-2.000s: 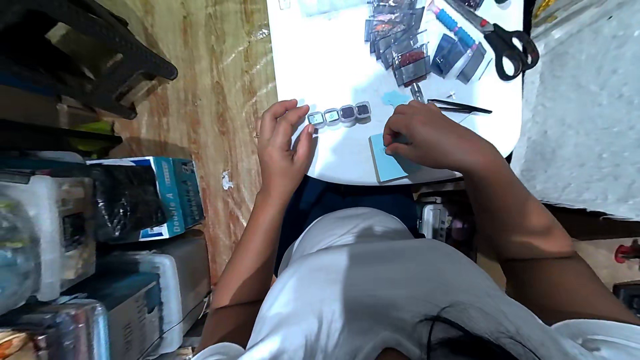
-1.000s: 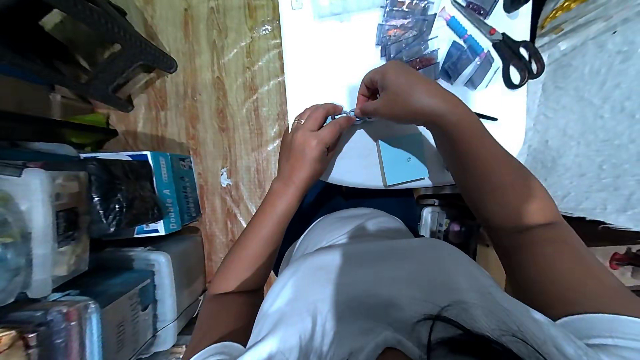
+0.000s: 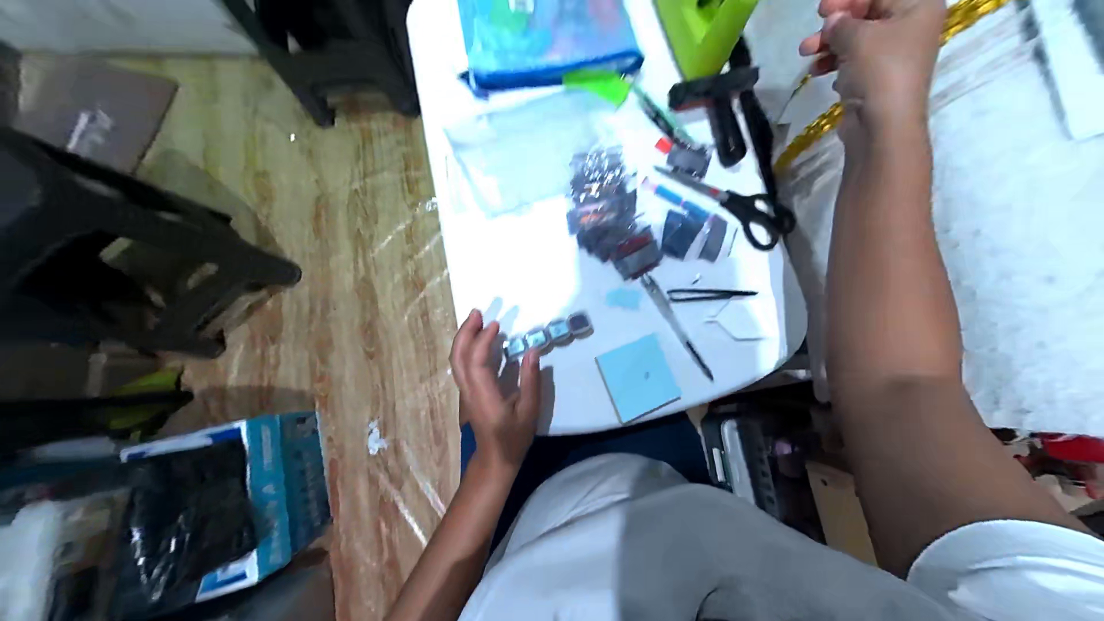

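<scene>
My left hand (image 3: 498, 385) rests at the white table's near left edge, fingers apart around the left end of a row of small square containers (image 3: 559, 330). My right hand (image 3: 871, 43) is raised at the top right, beyond the table's right side, with fingers curled; whether it holds anything is unclear. A light blue square pad (image 3: 638, 378) lies near the front edge. Beside it are a slim pointed tool (image 3: 678, 329), black tweezers (image 3: 712, 295) and a scrap of blue paper (image 3: 624, 298). Scissors with black handles (image 3: 759, 219) lie open at the right.
Small plastic packets (image 3: 604, 203) overlap mid-table near a clear plastic sheet (image 3: 509, 155). A blue zip pouch (image 3: 552, 43), a green holder (image 3: 703, 34) and a black-handled tool (image 3: 727, 129) lie at the back. Dark stools (image 3: 172, 250) and a blue box (image 3: 289, 483) stand left.
Both hands were together at the small containers one second ago. My right hand has since moved away to the far right; my left hand's fingers have spread. The view has shifted toward the table's back.
</scene>
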